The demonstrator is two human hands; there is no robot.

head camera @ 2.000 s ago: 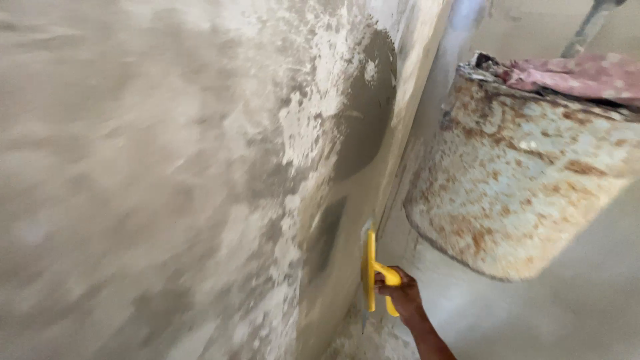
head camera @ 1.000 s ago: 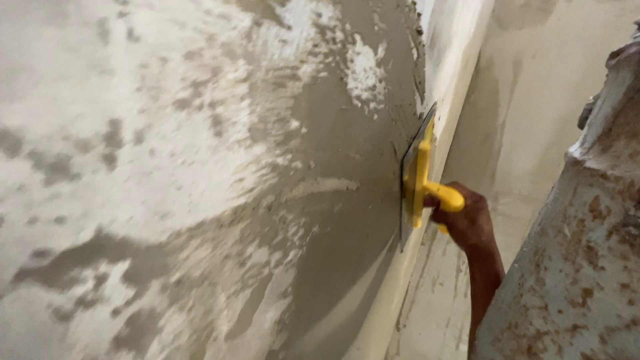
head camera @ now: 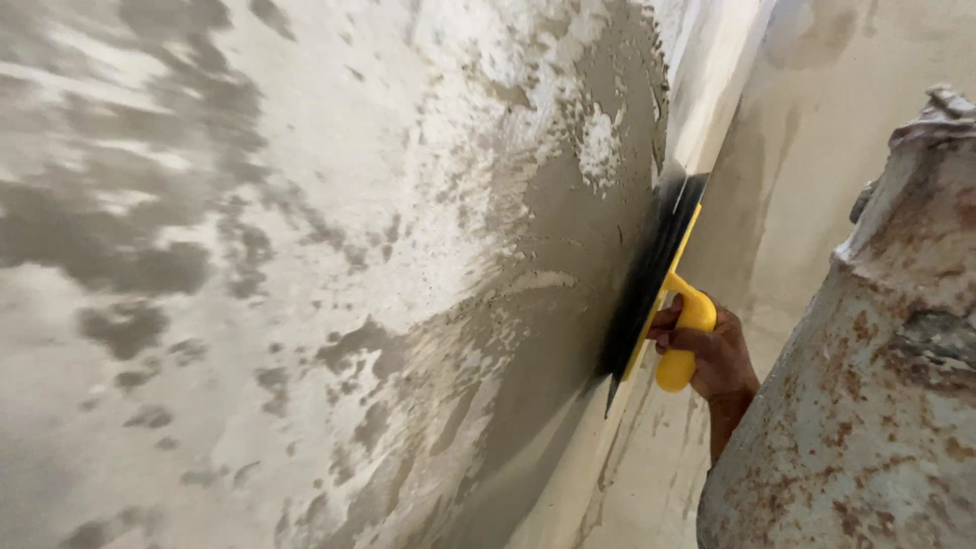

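My right hand (head camera: 713, 347) grips the yellow handle of a plastering trowel (head camera: 662, 286) with a dark, flat blade. The blade lies along the edge of a plastered wall (head camera: 457, 213), where smooth, wet grey plaster (head camera: 568, 305) forms a band beside the corner. Left of that band the coat is thin and patchy, with pale and dark blotches. A small pale rough patch (head camera: 601, 149) shows within the grey above the trowel. My wrist passes behind a rusty metal container. My left hand is not in view.
The rust-stained metal container (head camera: 846, 427) fills the lower right, close to my forearm. Behind it stands a second, beige wall surface (head camera: 816, 191) with damp streaks. A pale strip (head camera: 713, 91) runs along the corner between the two surfaces.
The trowel has stayed in my right hand. Its blade, seen nearly edge-on two seconds ago, now shows its dark face. The view has shifted closer to the wall.
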